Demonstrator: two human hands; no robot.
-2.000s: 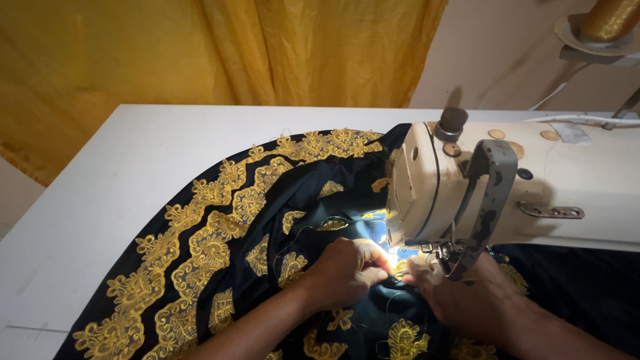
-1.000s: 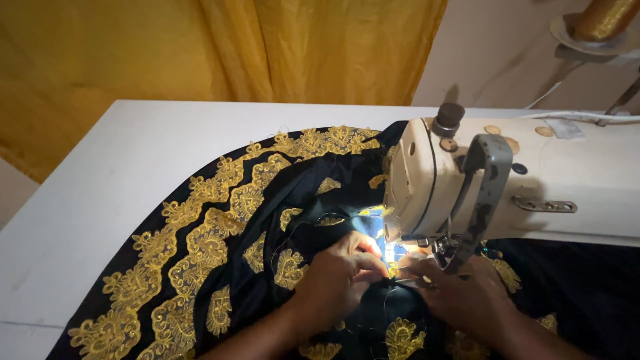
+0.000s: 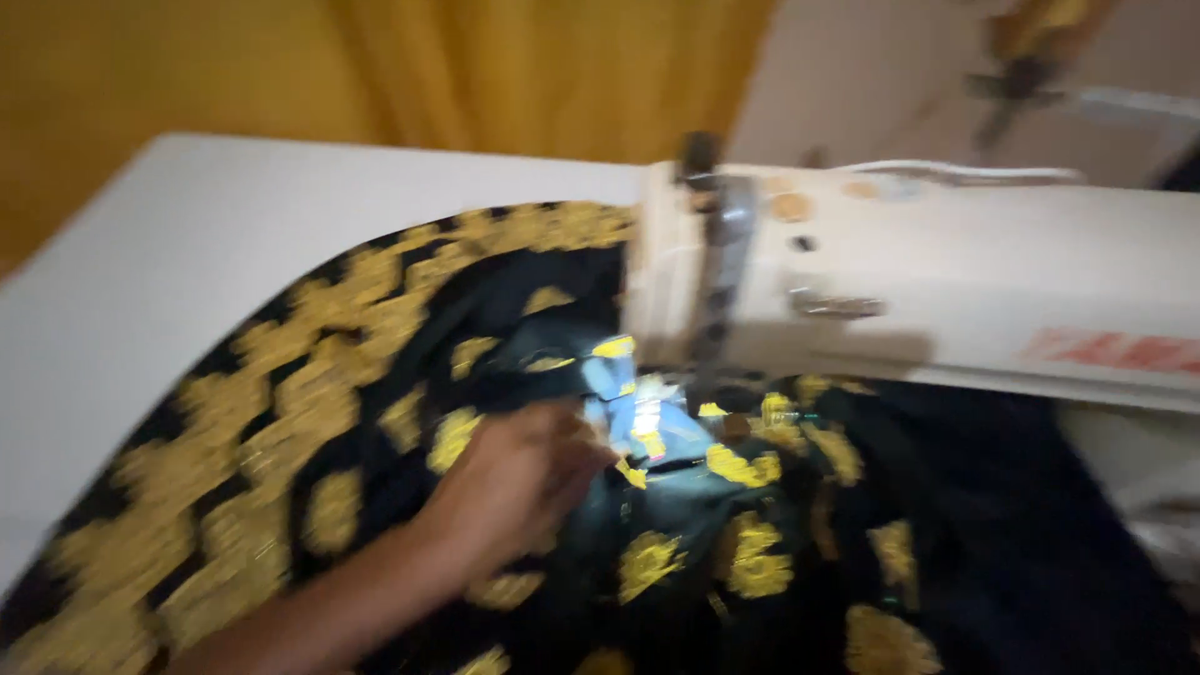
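My left hand [image 3: 539, 464] rests on a dark fabric with gold embroidery [image 3: 319, 394], its fingertips beside the lit spot left of the needle area. Blur hides whether the fingers pinch the cloth. My right hand is not in view. A cream sewing machine [image 3: 937, 272] reaches in from the right, its head [image 3: 661, 262] above the fabric. Its lamp brightly lights the cloth below; the needle and presser foot cannot be made out.
The white table top [image 3: 234, 197] shows at the left and behind the fabric. Yellow-gold curtains [image 3: 525, 75] hang behind it. A cone of gold thread [image 3: 1050, 28] stands at the back right, with a white cable [image 3: 956, 169] along the machine's top.
My right hand, earlier beside the left under the machine head, has gone out of view. My left hand remains near the lit spot. The view has shifted and blurred.
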